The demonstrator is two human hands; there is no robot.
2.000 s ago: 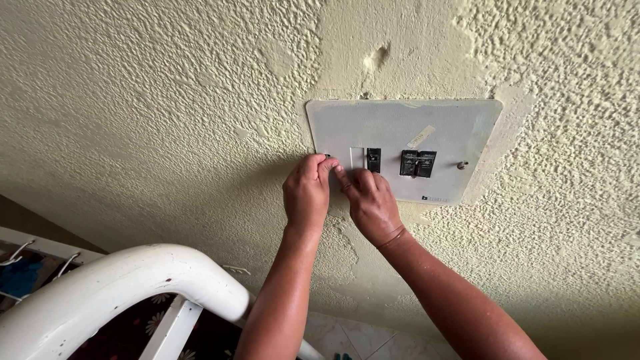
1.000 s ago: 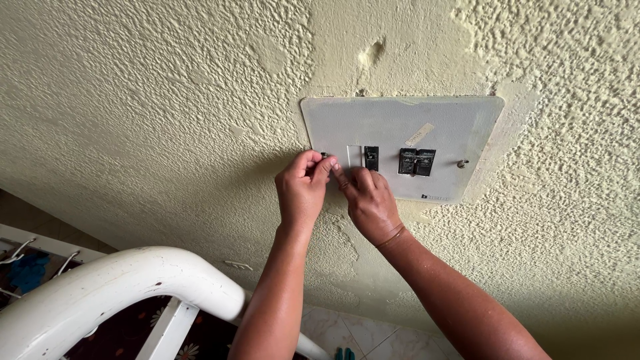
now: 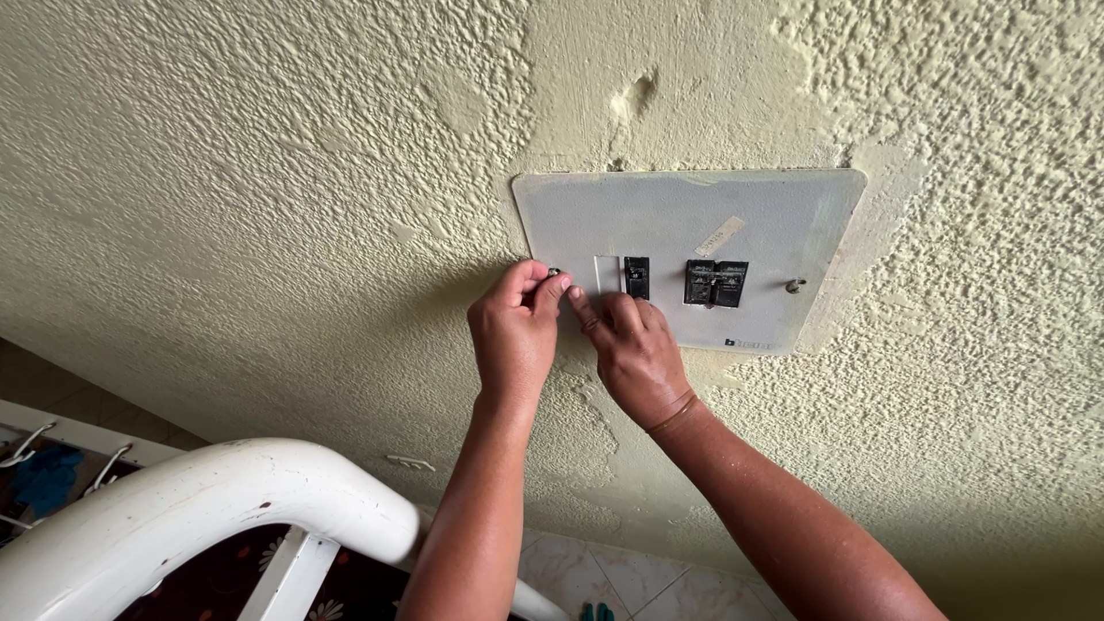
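Observation:
A grey metal electrical panel cover (image 3: 768,207) lies against the textured wall, with a single black circuit breaker (image 3: 636,276) and a double circuit breaker (image 3: 716,283) showing through its openings. My left hand (image 3: 517,336) pinches a small metal screw (image 3: 553,272) between thumb and forefinger at the cover's left edge. My right hand (image 3: 634,354) rests against the cover's lower part, its thumb near my left thumb and its curled fingers just below the single breaker; no object shows in it. Another screw (image 3: 795,285) sticks out at the cover's right side.
A thick white tubular metal rail (image 3: 285,483) curves across the lower left, near my left forearm. White hooks (image 3: 108,466) and a blue item (image 3: 45,479) are at the far left. Pale floor tiles (image 3: 638,578) lie below, and the wall (image 3: 259,216) has a dent above the cover.

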